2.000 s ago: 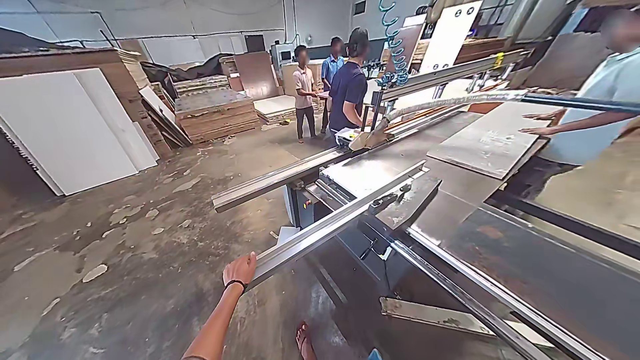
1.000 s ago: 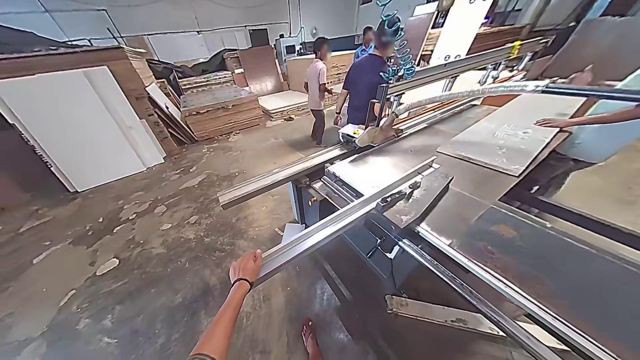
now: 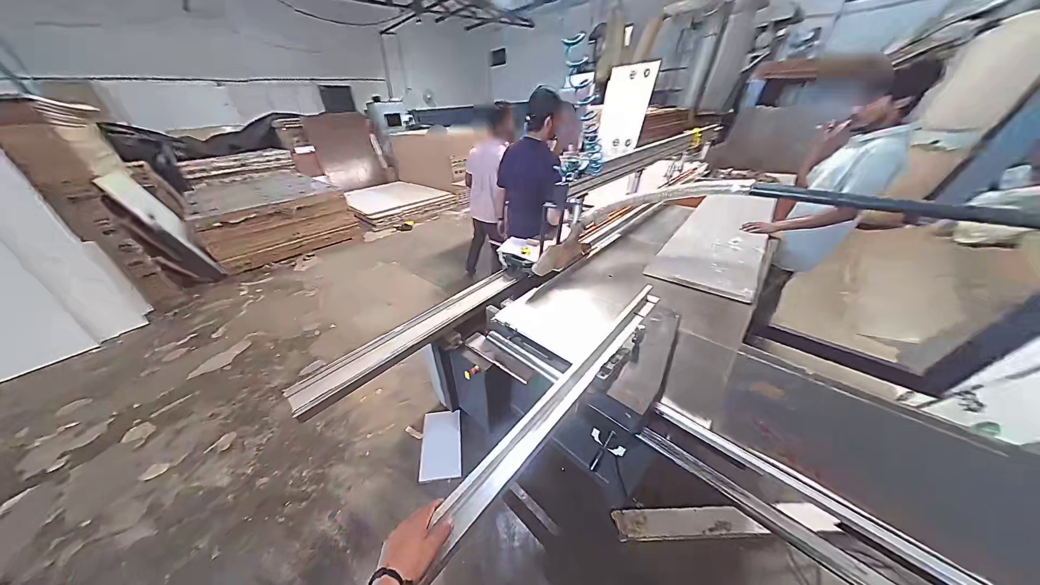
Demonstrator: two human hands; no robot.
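Observation:
My left hand (image 3: 414, 540), with a dark band at the wrist, grips the near end of a long metal fence (image 3: 536, 422) at the bottom centre. That fence slants up and right to the metal table of a panel saw (image 3: 703, 325). Left of it, a long aluminium rail (image 3: 398, 341) juts out from the machine, touching neither my hand nor the fence. A laminated board (image 3: 715, 244) lies on the far part of the table, with a co-worker's hand (image 3: 760, 227) on it. My right hand is out of view.
Two people stand beyond the saw, one in a dark shirt (image 3: 528, 183); a person in a light shirt (image 3: 861, 171) is at the right. Stacked boards (image 3: 276, 227) and white panels (image 3: 49, 268) stand left. A board strip (image 3: 691, 522) lies below the rails. The concrete floor (image 3: 203, 422) is stained.
The two people beyond the saw have shifted and now stand close together; the third is hidden or gone from sight. My left hand stays on the fence. The view has turned somewhat.

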